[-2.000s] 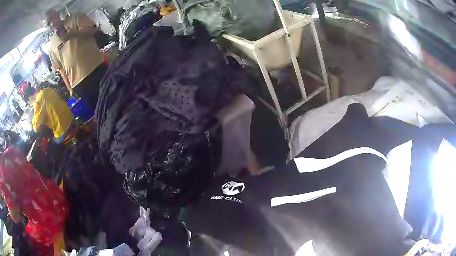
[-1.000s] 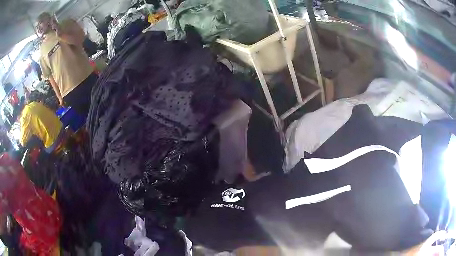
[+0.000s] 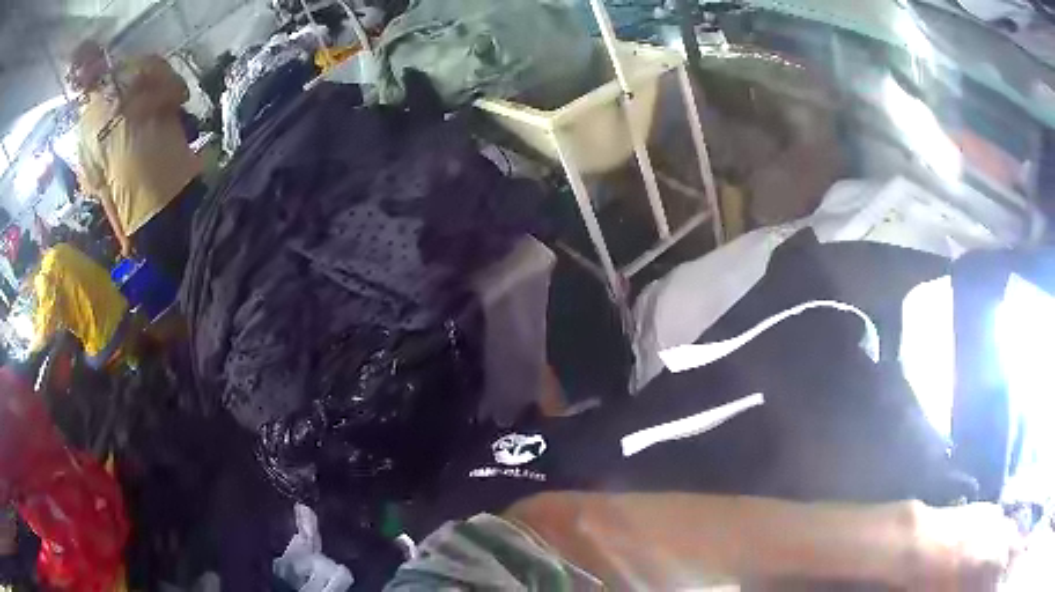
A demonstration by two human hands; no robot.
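Note:
A dark garment (image 3: 717,451) lies spread from the centre to the right, with white strips and a small white logo print (image 3: 518,449). My left forearm, in a striped sleeve, crosses the bottom from the centre to the right over its near edge. My left hand (image 3: 978,541) is at the lower right, washed out by strong glare; its fingers and any grip cannot be made out. My right hand is not in view. No needle or machine head can be made out.
A large heap of dark cloth (image 3: 336,254) stands left of centre. A cream basket on a metal frame (image 3: 613,116) is behind, with green cloth near it. White cloth (image 3: 717,289) lies behind the garment. Two people (image 3: 139,145) are at the far left; red cloth is at lower left.
My left forearm has risen into view along the bottom and now covers the garment's near part. The view has shifted, so the heap and basket sit further left.

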